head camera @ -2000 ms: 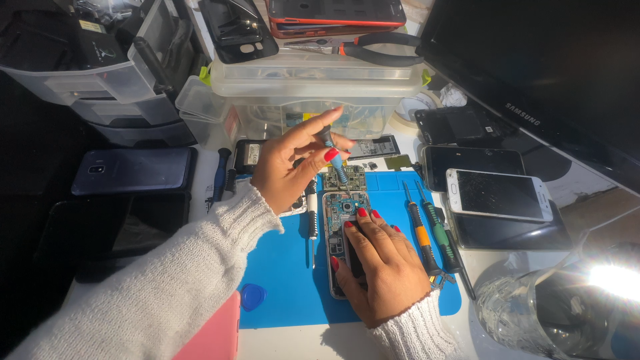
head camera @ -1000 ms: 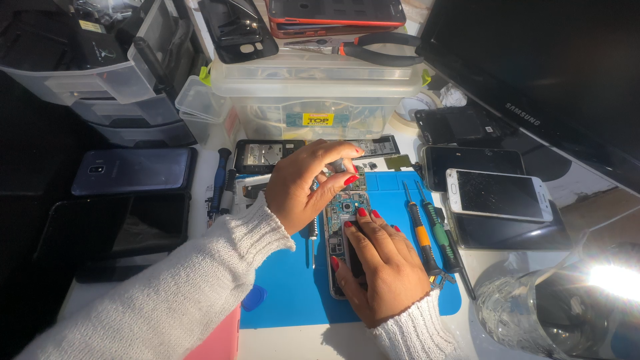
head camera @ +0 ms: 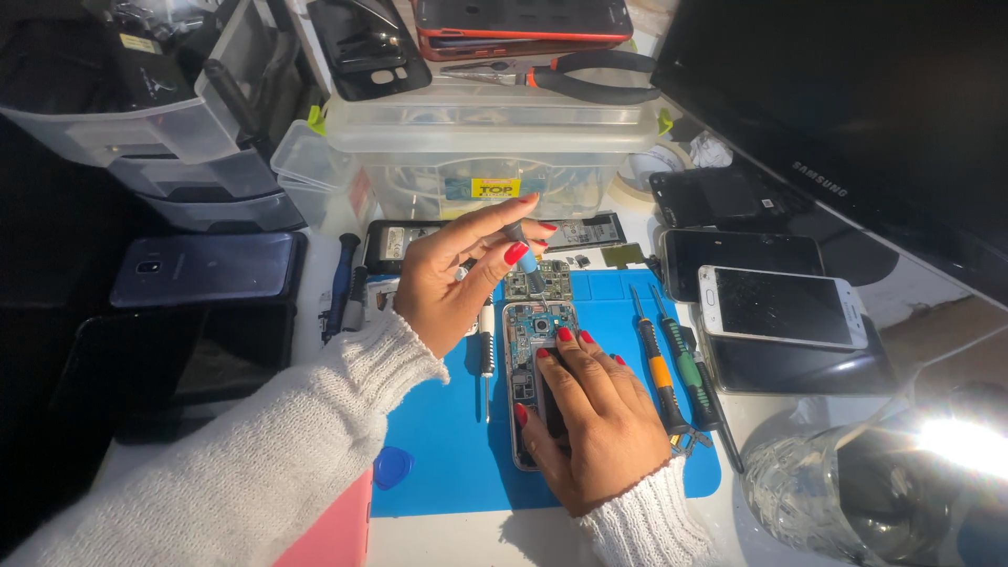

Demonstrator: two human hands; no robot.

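An opened smartphone (head camera: 520, 370), its circuit board and camera showing, lies on a blue repair mat (head camera: 441, 472). My left hand (head camera: 465, 276) grips a small screwdriver with a blue handle (head camera: 528, 264), its tip pointing down at the phone's top edge. Fingers spread, my right hand (head camera: 594, 409) rests on the phone's right side and covers part of its black battery. A loose circuit board (head camera: 555, 281) lies just beyond the phone. To its left is a white-and-black screwdriver (head camera: 487, 346); to its right are an orange-banded screwdriver (head camera: 658, 366) and a green one (head camera: 687, 366).
Behind the mat stands a lidded clear plastic box (head camera: 409, 181) with pliers (head camera: 583, 76) on top. Several phones flank the mat, including a white one (head camera: 780, 307). A glass (head camera: 811, 488) stands at the lower right, below a monitor (head camera: 866, 118). Plastic drawers (head camera: 197, 177) stand at the left.
My left hand's fingers have lifted and opened around the screwdriver, whose blue handle shows again after being mostly hidden one second ago. My right hand has stayed on the phone.
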